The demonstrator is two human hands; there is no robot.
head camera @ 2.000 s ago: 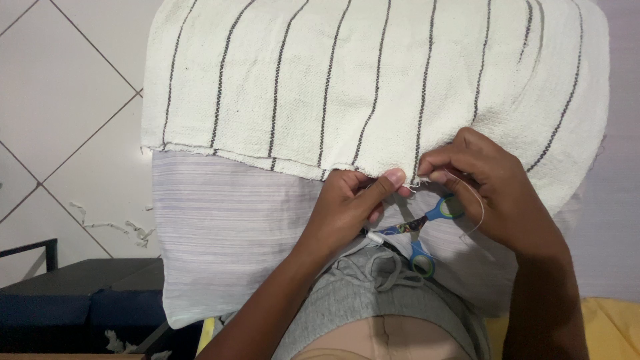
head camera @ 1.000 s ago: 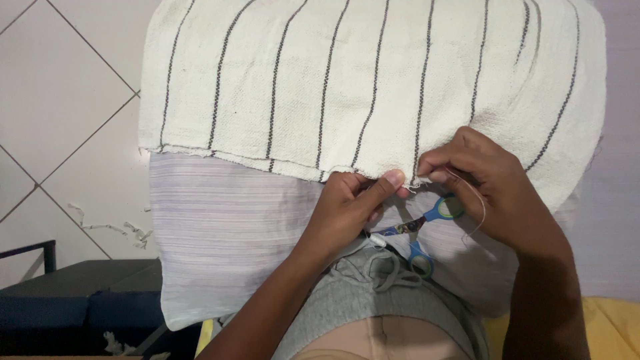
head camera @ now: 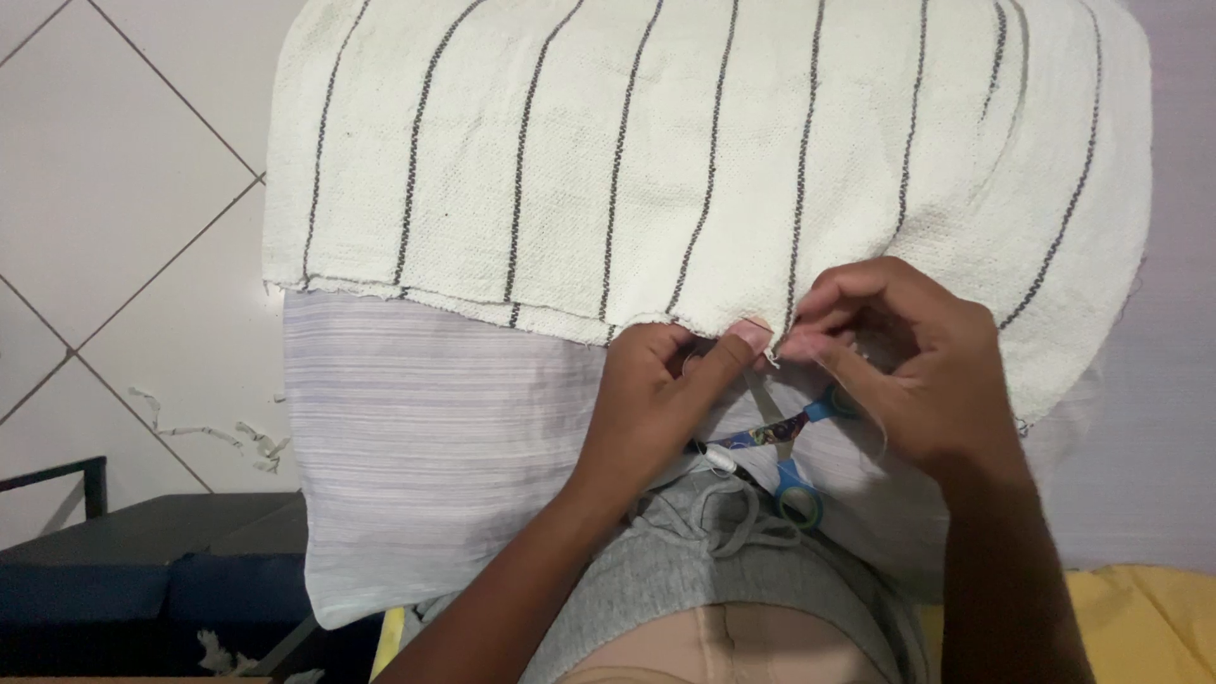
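Observation:
A white woven cloth with dark stripes lies over a striped pillow on my lap. My left hand pinches the cloth's frayed lower edge between thumb and fingers. Close to its right, my right hand has thumb and fingers together at the same edge, beside a dark stripe; whether a needle is between them cannot be told. A thin pale thread hangs below the right hand. Under the hands lie open scissors with blue handles, partly hidden, and a small spool of white thread.
Pale floor tiles with loose thread scraps are at the left. A dark seat or bench with a metal frame is at the lower left. Yellow fabric lies at the lower right.
The right hand's fingers have shifted slightly at the cloth edge, and the thread loop beside that hand now hangs lower. The left hand keeps its place on the edge.

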